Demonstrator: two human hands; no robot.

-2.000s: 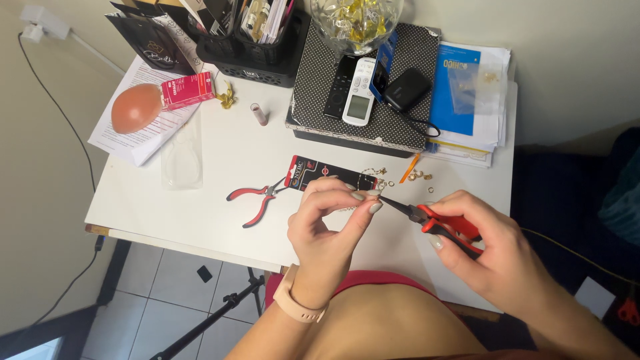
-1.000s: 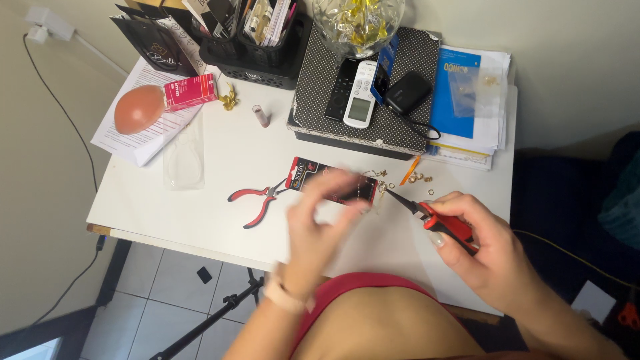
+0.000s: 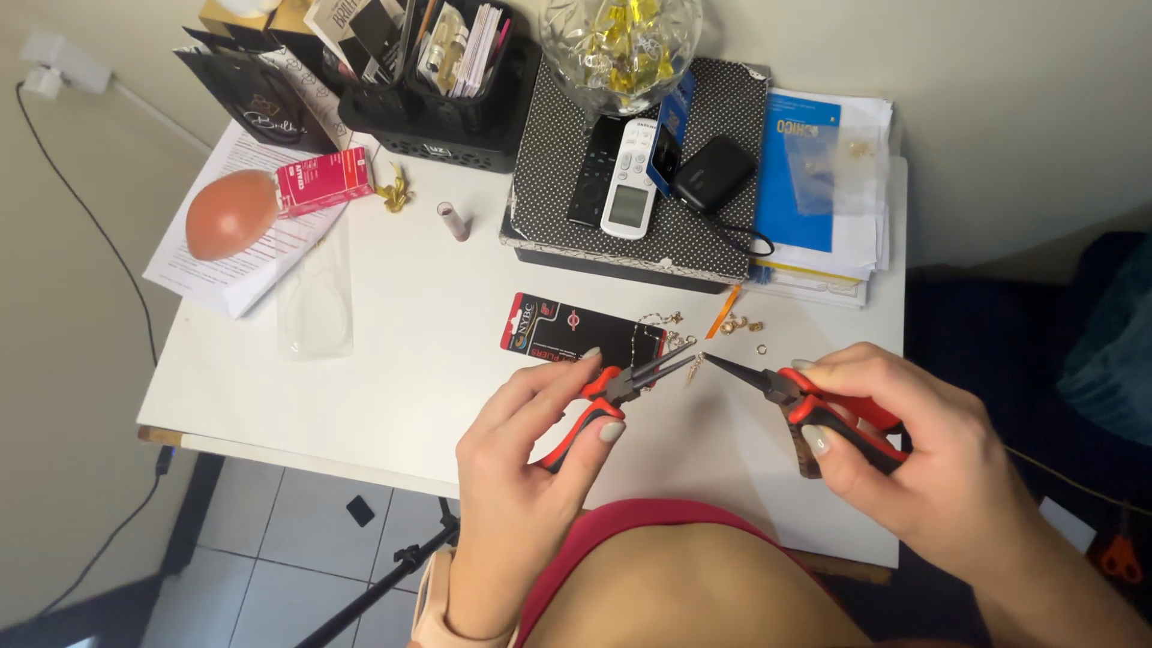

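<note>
My left hand (image 3: 540,441) holds red-and-black jewelry pliers (image 3: 619,385), their slim jaws apart and pointing right. My right hand (image 3: 900,441) grips a second pair of red-handled pliers (image 3: 792,391), whose closed-looking pointed tip meets a small gold-coloured piece (image 3: 695,367); whether the jaws pinch it is too small to tell. The two tool tips are close together. Just behind my left hand lies a black-and-red pliers card (image 3: 585,333), with a fine chain (image 3: 635,337) over its right end. Small gold-coloured findings (image 3: 740,324) and a loose ring (image 3: 761,349) lie near an orange strip (image 3: 723,312).
A dotted box (image 3: 540,207) carries remotes, a black device and a glass bowl. Papers (image 3: 864,243) lie right of it. Farther left are a black organizer (image 3: 441,135), a small tube (image 3: 453,222), a pink box (image 3: 324,180), a makeup sponge-like oval (image 3: 232,214) and a clear plastic package (image 3: 315,310).
My left hand has let go of the small work at the right pliers' tip and picked up the pliers that lay on the table, bringing them right. My right hand still holds its pliers.
</note>
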